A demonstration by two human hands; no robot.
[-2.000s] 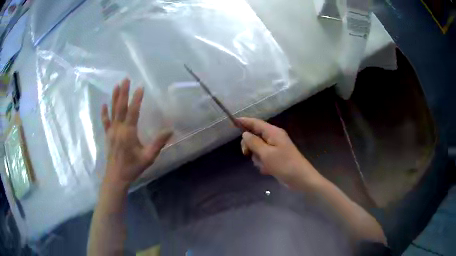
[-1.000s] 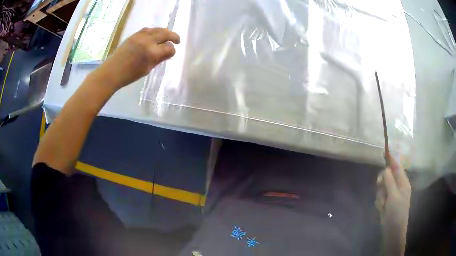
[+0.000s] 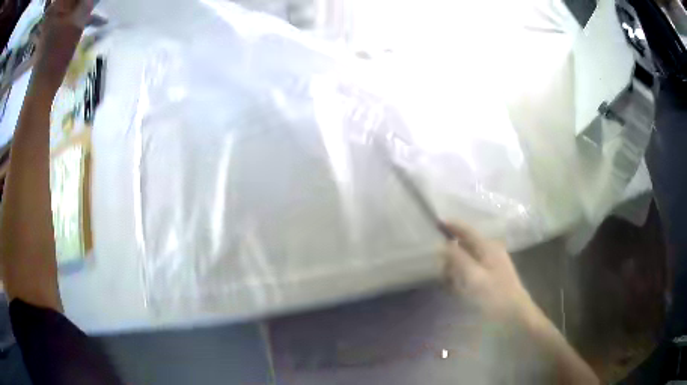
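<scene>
A large clear plastic bag (image 3: 279, 180) lies flat on the white-covered table (image 3: 113, 301), with bright glare streaks across it. My right hand (image 3: 482, 267) is blurred at the table's front edge. It grips a thin dark stick (image 3: 416, 197), which points up and left over the bag. My left hand (image 3: 71, 9) is at the top left corner, partly cut off by the picture's edge, past the bag's left side. Its fingers are too unclear to tell whether they hold anything.
Dark marker pens (image 3: 93, 89) and a pale green framed card (image 3: 69, 203) lie at the left. At the right end are a white label dispenser (image 3: 603, 83) and a label strip (image 3: 621, 162) hanging over the edge. A brown box (image 3: 614, 278) stands below it.
The view has swung right since one second ago. My left arm now reaches up to the far left corner. My right hand still holds the stick, now slanted left over the bag.
</scene>
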